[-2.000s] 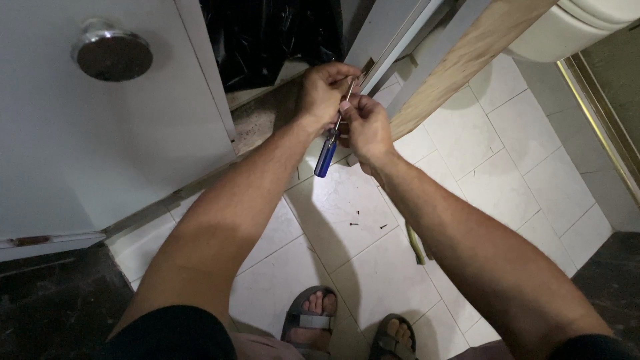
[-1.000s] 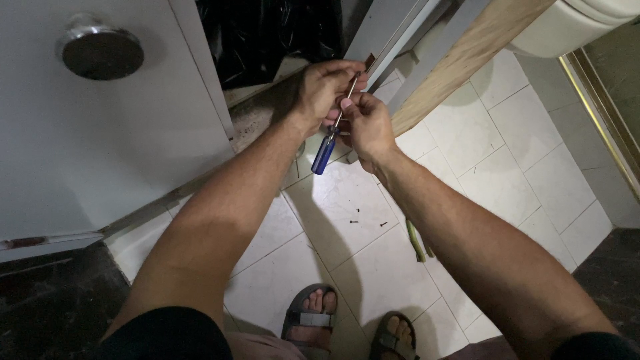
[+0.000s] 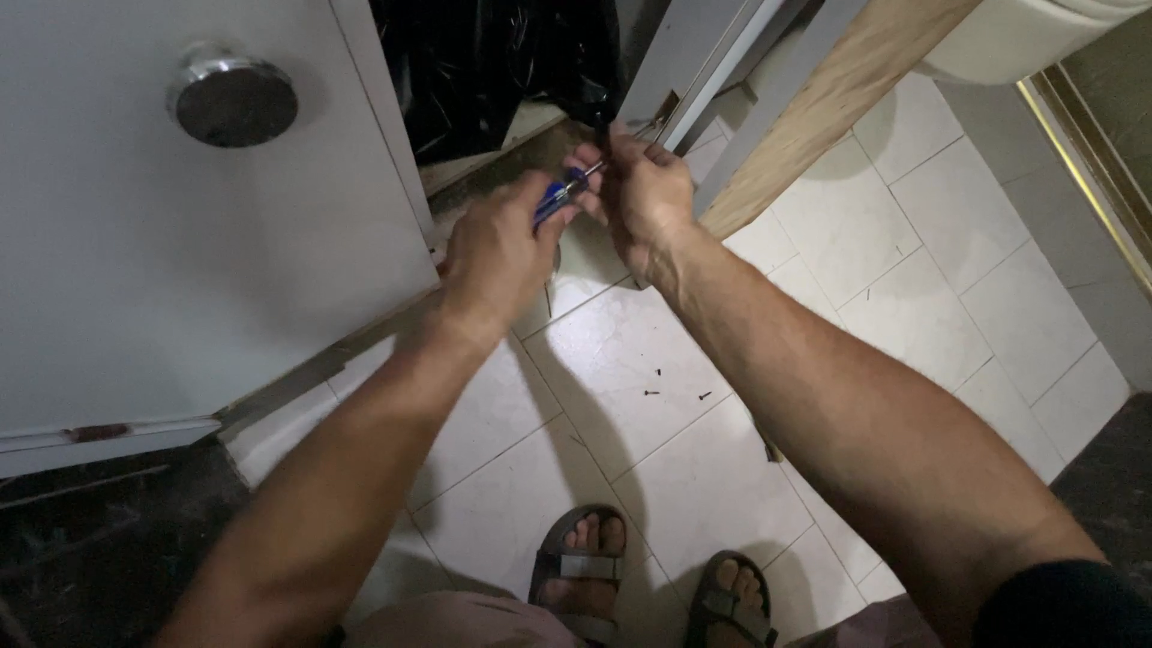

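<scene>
My left hand (image 3: 504, 243) is closed around the blue handle of a screwdriver (image 3: 560, 198), its metal shaft pointing up and right. Just right of it, my right hand (image 3: 650, 184) is at the lower edge of the grey cabinet frame (image 3: 693, 67), fingers curled near the screwdriver's tip. Whether that hand holds anything is hidden by its own fingers and blur. A small rust-brown patch (image 3: 668, 105) shows on the frame just above the right hand. Several small dark screws (image 3: 652, 392) lie on the tiled floor below the hands.
A grey cabinet door (image 3: 297, 225) with a round metal knob (image 3: 236, 99) fills the left. Black plastic bagging (image 3: 450, 81) sits inside the cabinet. Right of the frame is a panel with a bare wood edge (image 3: 837, 108), near a white toilet (image 3: 1017, 40). My sandalled feet stand on the tiles (image 3: 720, 468).
My left hand has moved down from the cabinet frame and now grips the screwdriver's handle. The screwdriver has tilted, and my right hand has shifted up towards the frame.
</scene>
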